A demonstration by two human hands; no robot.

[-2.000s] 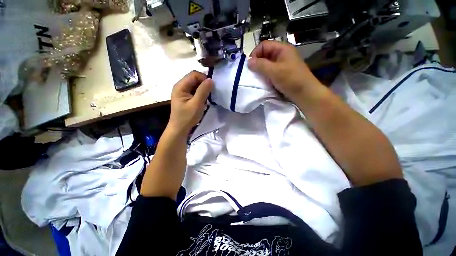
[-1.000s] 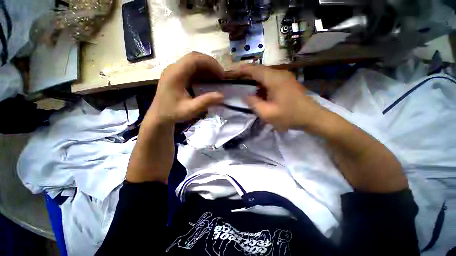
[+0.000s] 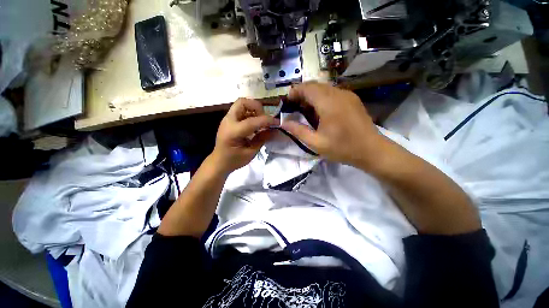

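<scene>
A white garment (image 3: 325,186) with navy trim lies across my lap. Its small white cuff or tab with navy lines (image 3: 291,120) is raised and folded between my hands, just in front of the table edge. My left hand (image 3: 245,131) pinches its left side between thumb and fingers. My right hand (image 3: 334,120) grips its right side, covering much of it. The button-sewing machine head (image 3: 278,24) stands above and beyond my hands. Its silver work plate (image 3: 283,71) is uncovered, with nothing on it. No buttons can be made out on the piece.
A black phone (image 3: 153,53) lies on the wooden table (image 3: 192,78). A bag of gold-brown beads or buttons (image 3: 96,33) and a pale flat box (image 3: 57,99) are at the upper left. A white garment pile (image 3: 96,192) is left, more white cloth (image 3: 499,150) right. A metal box (image 3: 385,36) stands right of the head.
The cuff has come away from under the machine head towards me, baring the work plate. My hands have drawn back and folded the piece, and my left hand has turned since one second ago.
</scene>
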